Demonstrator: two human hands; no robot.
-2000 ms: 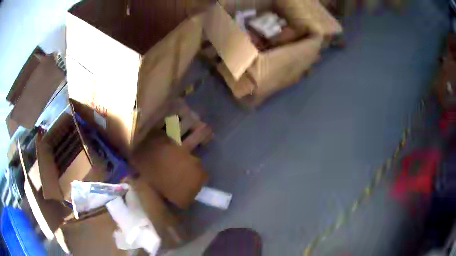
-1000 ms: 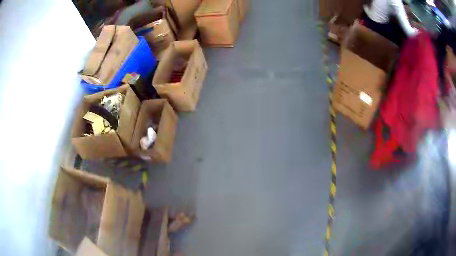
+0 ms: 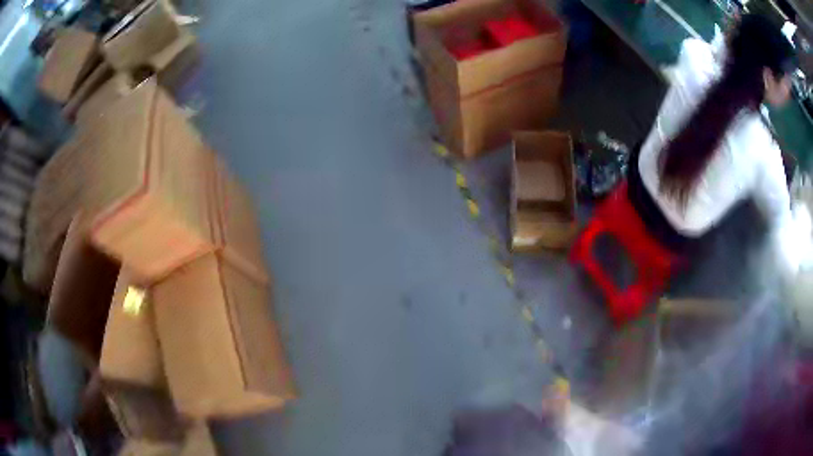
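Observation:
Neither of my hands can be made out. The nearest things are tall brown cartons (image 3: 201, 329) stacked at the left, closed on top, with a small yellow patch on one at their left side. The grey floor (image 3: 374, 267) runs up the middle. A blurred pale shape (image 3: 593, 432) and a dark shape (image 3: 499, 432) lie at the bottom edge; I cannot tell what they are.
At the right, a person in white (image 3: 713, 169) sits on a red stool (image 3: 624, 254) at a green line. A carton with red contents (image 3: 499, 93) and a smaller open carton (image 3: 542, 191) stand beside yellow-black tape (image 3: 472, 205). Another carton (image 3: 700, 307) is blurred at lower right.
The view has moved along the aisle. The earlier open cartons at the left and the red cloth-like shape are out of view; stacked cartons and the seated person now show.

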